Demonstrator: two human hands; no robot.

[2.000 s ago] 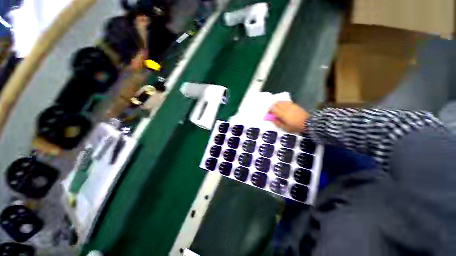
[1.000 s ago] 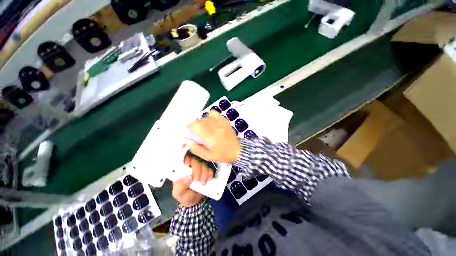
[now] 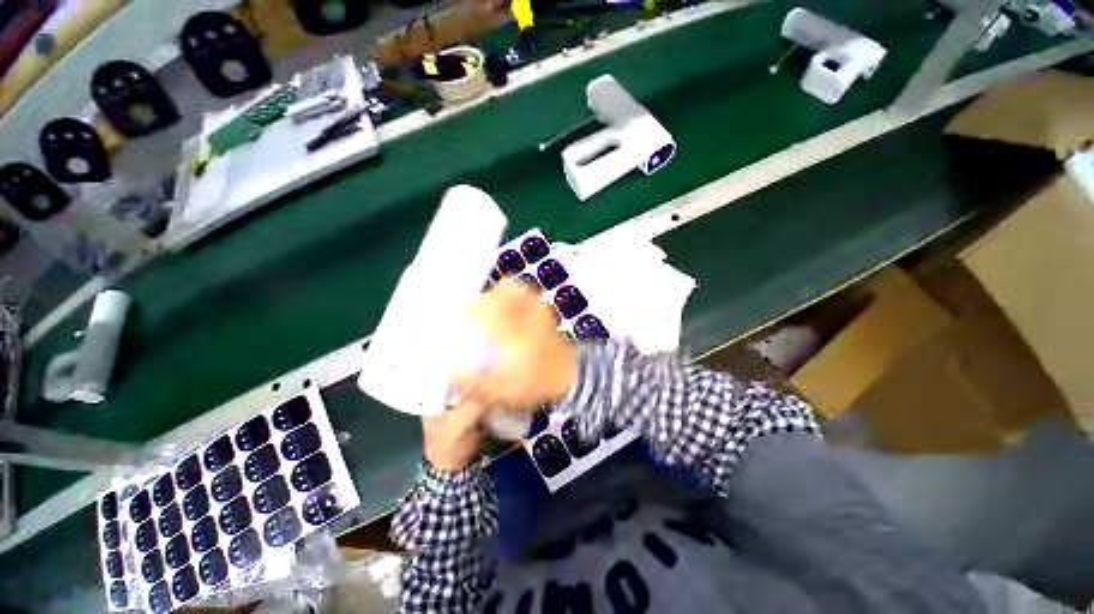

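Note:
A white camera housing (image 3: 438, 282) is held tilted in front of me, its rounded end up. My left hand (image 3: 454, 434) grips it from below at its lower end, largely hidden by the housing and my other hand. My right hand (image 3: 524, 344) lies blurred against the housing's right side; whether it holds something is hidden. A sticker sheet (image 3: 561, 300) with black front panels lies partly under my right hand and sleeve. A second sticker sheet (image 3: 228, 498) lies at the lower left, with clear plastic (image 3: 318, 573) beside it.
White papers (image 3: 636, 288) lie right of the near sheet. Three more white housings sit on the green belt (image 3: 504, 162), one at left (image 3: 90, 348). Cartons (image 3: 894, 348) stand at right. Across the belt are black rounded parts (image 3: 134, 96), a white tray (image 3: 270, 168) and a tape roll (image 3: 458, 74).
My right hand went from the white papers to a housing, now held with my left. Since one second ago the housing has turned and its bracket is hidden; belt housings appear shifted right.

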